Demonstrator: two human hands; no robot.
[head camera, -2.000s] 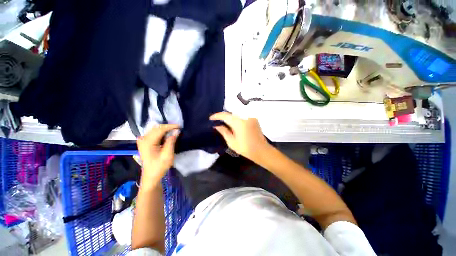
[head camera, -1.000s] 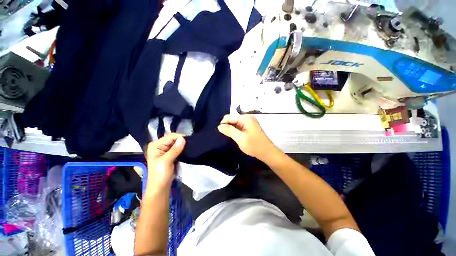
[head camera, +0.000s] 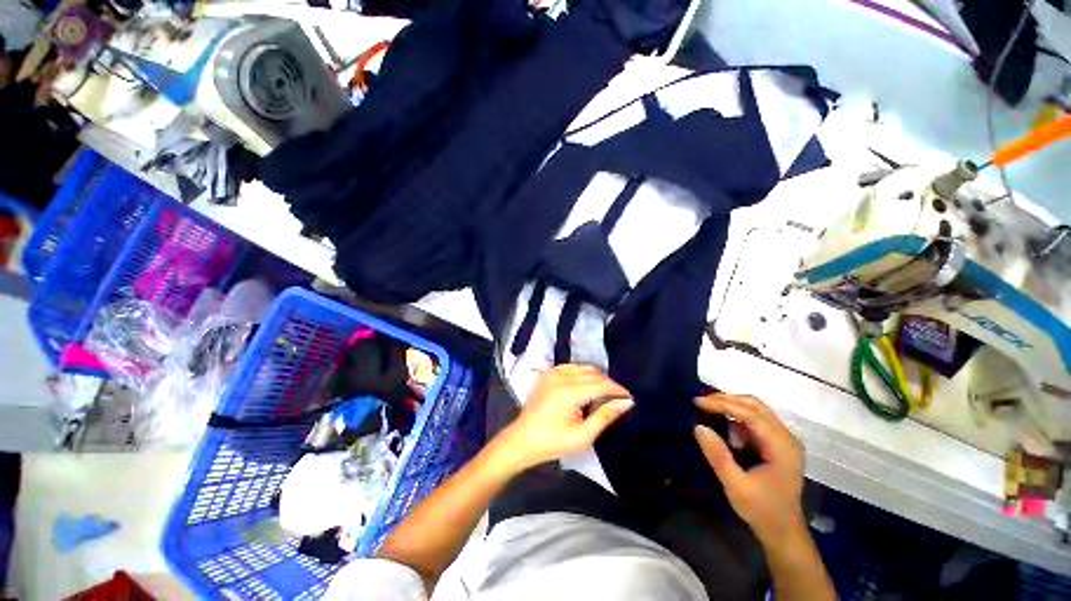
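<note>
A navy garment piece (head camera: 664, 340) with light grey-white parts (head camera: 660, 235) lies across the table front and hangs over the edge onto the lap. My left hand (head camera: 572, 413) is at its left side, thumb and fingertips together at the cloth's edge; the fingertips seem to pinch it. My right hand (head camera: 755, 460) is at the right edge of the navy cloth, thumb and fingers apart, the fingertips by the cloth. More dark navy cloth (head camera: 423, 176) lies heaped to the left.
The sewing machine (head camera: 940, 258) stands at the right, with green and yellow scissors (head camera: 878, 382) under its arm. A second machine (head camera: 276, 82) is at the upper left. A blue basket (head camera: 253, 405) holding scraps stands below the table at left. An orange-handled tool (head camera: 1034, 141) shows at far right.
The view has turned, so the machine sits farther right and the baskets show more. The right hand's thumb and fingers have spread apart. The garment still hangs over the table edge.
</note>
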